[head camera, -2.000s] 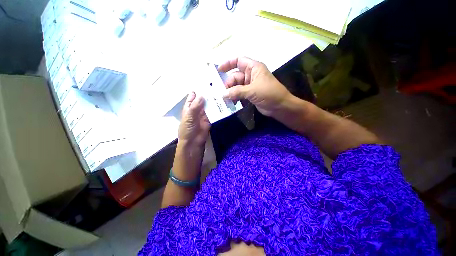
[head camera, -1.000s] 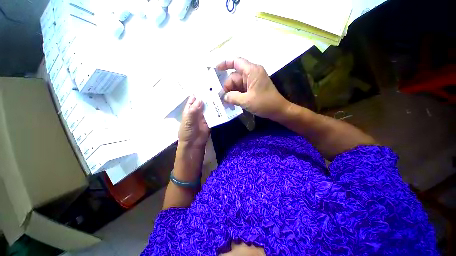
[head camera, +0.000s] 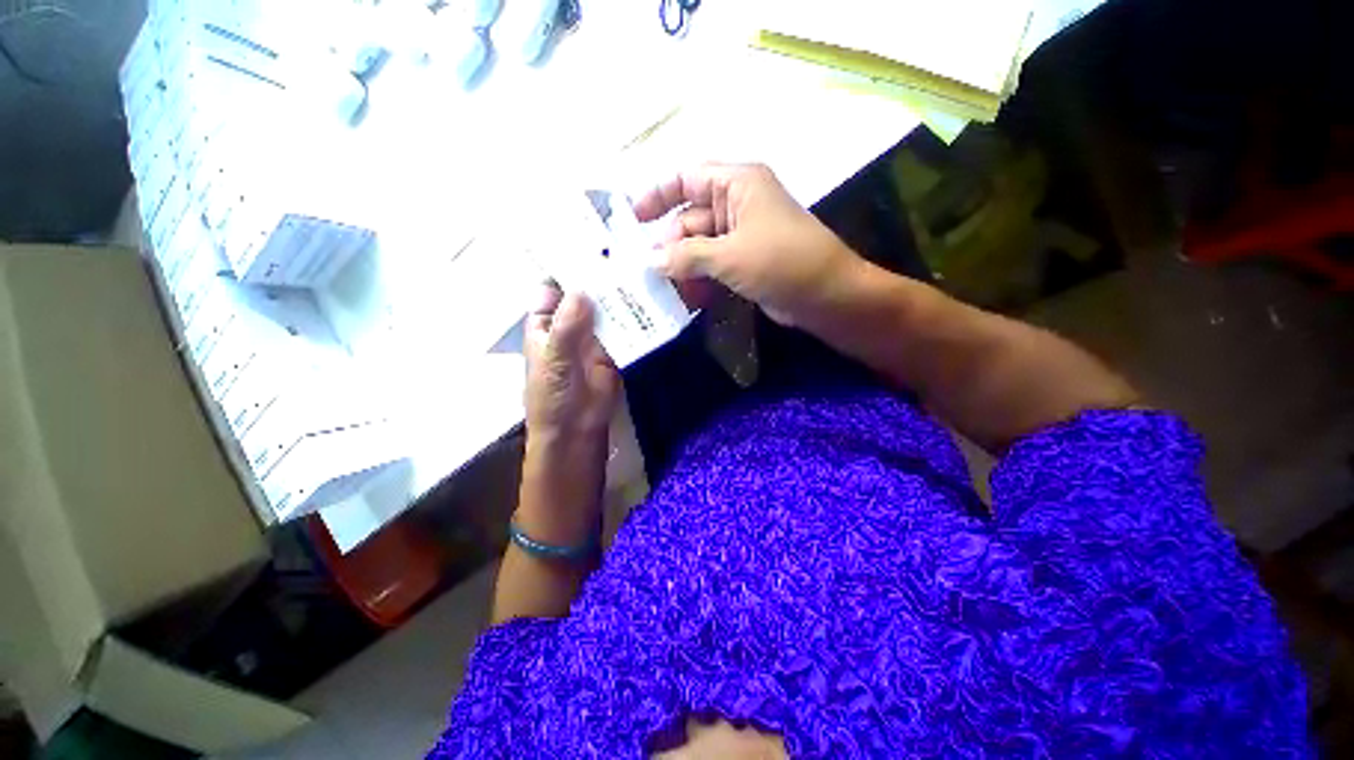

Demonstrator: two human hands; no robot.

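Note:
A small white retail box [head camera: 631, 297] with dark print and a dark dot is held at the table's front edge. My left hand [head camera: 569, 364] grips its left side, with the thumb on top. My right hand [head camera: 750, 245] is at its right upper side, thumb and fingertips close together at the box's edge. Glare hides the box's outline and whether a label or flap is between the right fingertips. Another white box [head camera: 305, 250] stands tilted on the table at the left.
Rows of white boxes [head camera: 223, 319] line the left table edge. White devices [head camera: 475, 52] and a black cable [head camera: 679, 15] lie at the back. A yellow-edged sheet pile [head camera: 891, 67] is at the back right. An open brown carton [head camera: 119, 446] is at left, an orange-red stool [head camera: 383, 572] below.
The box has turned and shifted slightly left, showing more of its printed text. Both hands have moved slightly left with it. The right fingers remain at its upper right side.

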